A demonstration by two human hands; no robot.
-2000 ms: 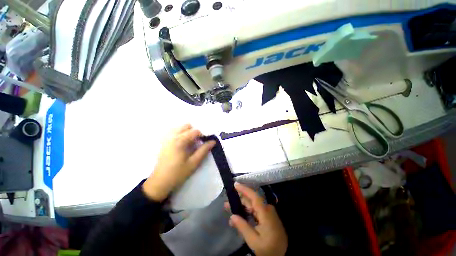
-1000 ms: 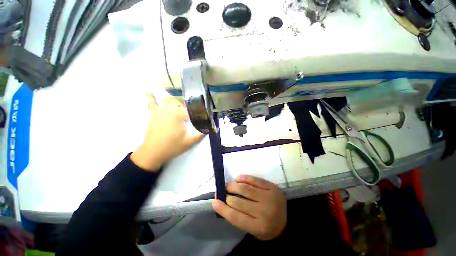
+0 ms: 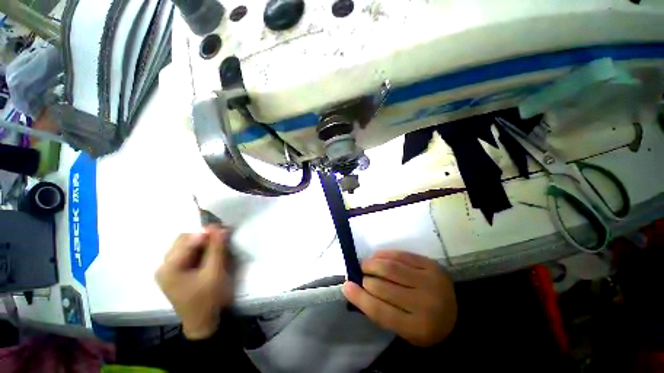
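A black strip (image 3: 341, 229) runs from under the presser foot and needle area (image 3: 325, 171) toward the table's front edge. My right hand (image 3: 408, 295) pinches its near end between thumb and fingers. A white panel (image 3: 284, 233) lies flat left of the strip; its outline is faint against the white table. My left hand (image 3: 195, 277) is at the panel's left, fingers closed on a small grey pointed piece (image 3: 210, 218), blurred, perhaps the panel's corner. The metal guard of the sewing machine (image 3: 218, 149) partly hides the needle. Pale grey fabric (image 3: 320, 339) hangs below the table edge.
Scissors (image 3: 551, 159) with pale green loops and black scraps (image 3: 477, 171) lie right of the needle. Stacked panels (image 3: 109, 73) stand at upper left. A pale green piece (image 3: 582, 95) is on the machine head. A red crate (image 3: 551, 309) is below right.
The strip has gone from both hands in front of the machine to under the needle area. My left hand has moved from beside the guard down and left. My right hand still holds the strip.
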